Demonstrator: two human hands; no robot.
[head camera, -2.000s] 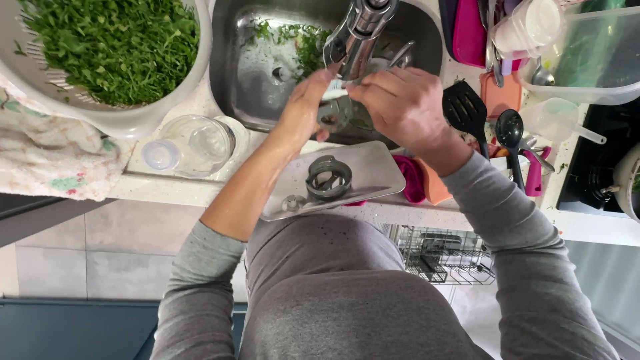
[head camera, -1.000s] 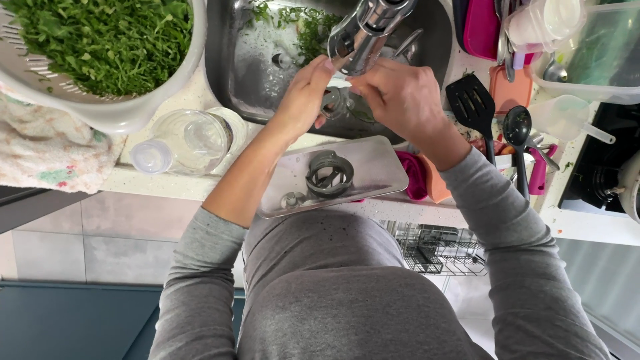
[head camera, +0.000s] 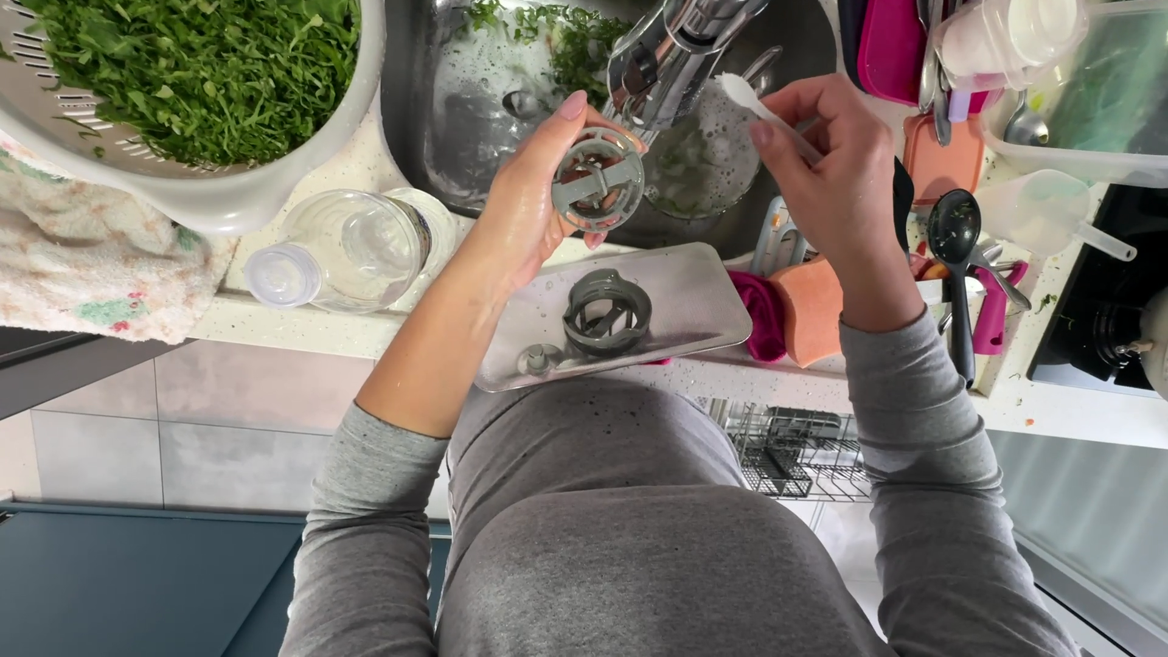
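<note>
My left hand (head camera: 534, 187) holds a round grey plastic part with a crossbar (head camera: 599, 180) over the near edge of the steel sink (head camera: 429, 173). My right hand (head camera: 839, 151) grips a small white brush or similar tool (head camera: 753, 99), its light tip pointing left, apart from the grey part. Between the hands the chrome faucet (head camera: 671, 68) reaches down. Behind them, a bowl of sudsy water (head camera: 707, 169) stands in the sink. Below, a metal tray (head camera: 693, 301) carries a dark grey ring-shaped part (head camera: 607, 313) and a small grey piece (head camera: 539, 359).
At left are a colander of chopped greens (head camera: 365, 119), a floral towel (head camera: 100, 246) and a clear plastic bottle (head camera: 351, 251). To the right lie an orange sponge (head camera: 810, 310), a black spoon (head camera: 954, 233) and a clear container (head camera: 1086, 146). A dishwasher rack (head camera: 794, 452) shows below the counter.
My right hand has moved away from the grey part, to the right, and the white tool's tip now shows clear of it. My left hand still holds the part.
</note>
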